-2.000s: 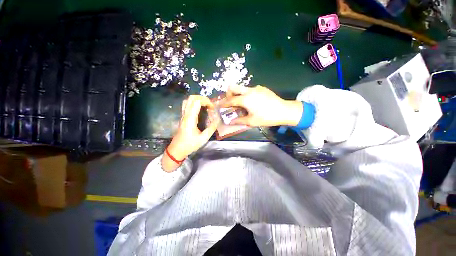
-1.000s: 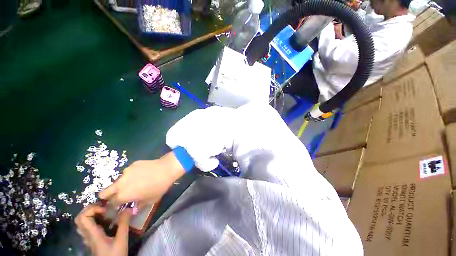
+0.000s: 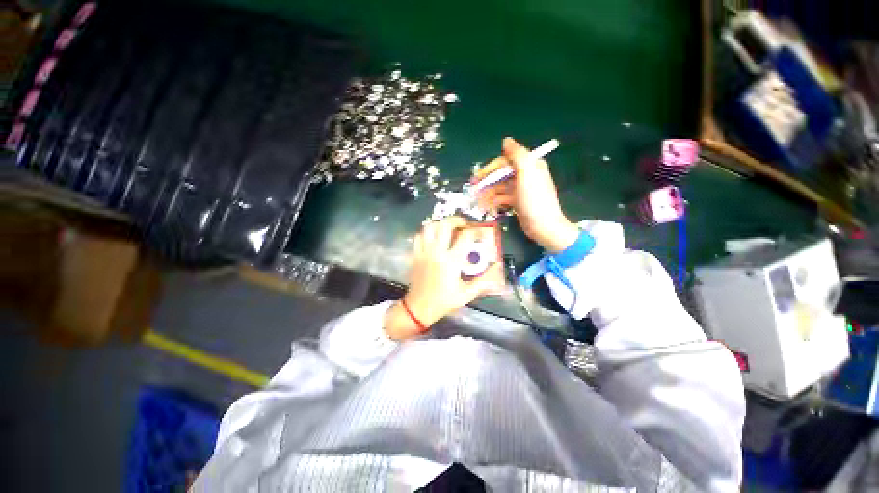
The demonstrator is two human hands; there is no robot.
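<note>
My left hand (image 3: 436,274) is at the front edge of the bench, its fingers around a pink housing with a pale centre and a dark round spot (image 3: 474,258). The housing lies on the orange-red-edged fixture (image 3: 497,241). My right hand (image 3: 528,197) holds a thin white pen-like tool (image 3: 540,152), its low end at the small white parts (image 3: 451,205) just beyond the fixture. The tool's tip is too blurred to tell if it holds a part.
A speckled pile of small parts (image 3: 390,125) lies beyond and left. A black blister tray (image 3: 183,116) is at left, with pink housings along its far edge. Two housing stacks (image 3: 665,204), a blue stick (image 3: 682,252), a white-grey box (image 3: 761,313) and a blue bin (image 3: 792,111) are at right.
The view swung right, then back left. My right hand has moved off the housing to the white parts, and the white tool now shows in it. My left hand stays at the housing.
</note>
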